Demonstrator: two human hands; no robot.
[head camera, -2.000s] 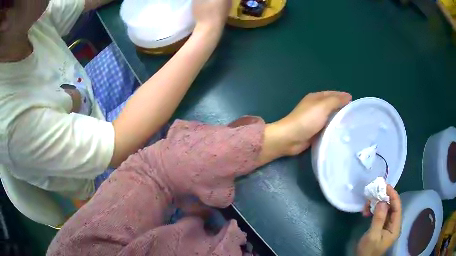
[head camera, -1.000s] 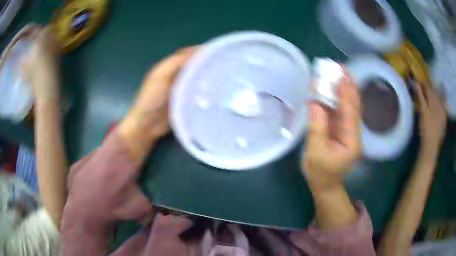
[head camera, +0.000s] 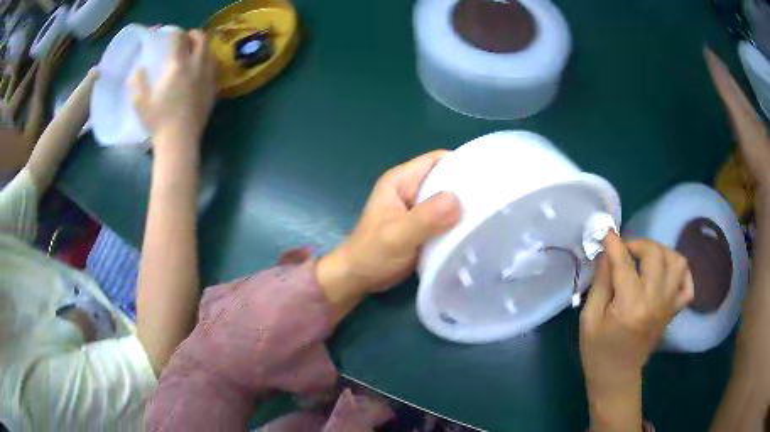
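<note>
A white inner housing (head camera: 494, 211) is held tilted above the table, its closed face with small pegs turned toward me and down. A white triangular piece (head camera: 525, 263) sits at the centre of that face, with a dark lead wire and a small white plug hanging by the rim. My left hand (head camera: 393, 224) grips the housing's left side, thumb on its outer wall. My right hand (head camera: 629, 295) pinches a crumpled white wad (head camera: 598, 234) against the rim at the right.
White outer covers with brown panels stand behind (head camera: 494, 80) and at the right (head camera: 718, 312). A yellow base with a black fan (head camera: 283, 51) lies at the back left. A person at the left holds a white part (head camera: 118, 93). Another person's arm (head camera: 751, 253) reaches in at the right.
The housing has tipped so its side wall shows. My right hand has brought the wad from beside the housing onto its rim. The neighbour's arm at the right has moved.
</note>
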